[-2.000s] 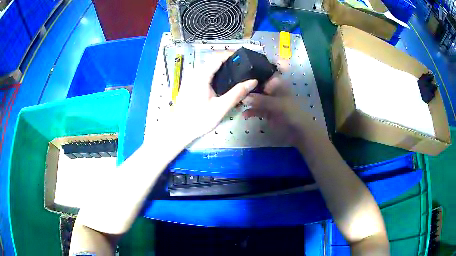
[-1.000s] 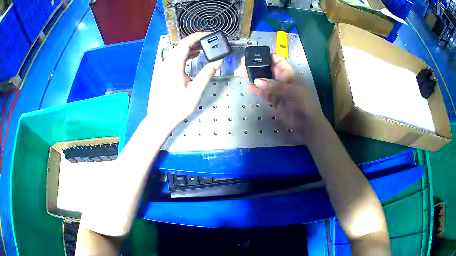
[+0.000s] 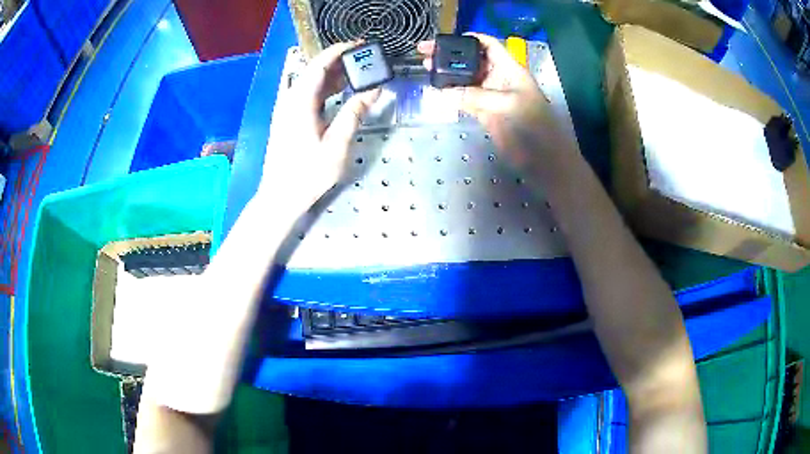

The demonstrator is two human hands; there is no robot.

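My left hand (image 3: 324, 120) holds a power adapter (image 3: 366, 66) between thumb and fingers, its port face turned towards me and looking grey in the light. My right hand (image 3: 506, 97) holds a second, black power adapter (image 3: 456, 60), port face also towards me. The two adapters are side by side with a gap between them, over the far end of the perforated metal plate (image 3: 413, 186). A pale, clear jig (image 3: 417, 105) shows between and below my hands, partly hidden by them.
A round fan guard (image 3: 373, 22) stands behind the plate. A yellow tool (image 3: 516, 51) is at far right. A cardboard tray (image 3: 710, 217) with dark adapters is on the right. Another tray (image 3: 107, 310) sits in a green tote (image 3: 67, 266) at left. A keyboard (image 3: 382, 330) lies under the plate.
The adapters, held together two seconds ago, were apart one second ago. Both hands have since moved farther out over the plate, and the right adapter is now level with the left one.
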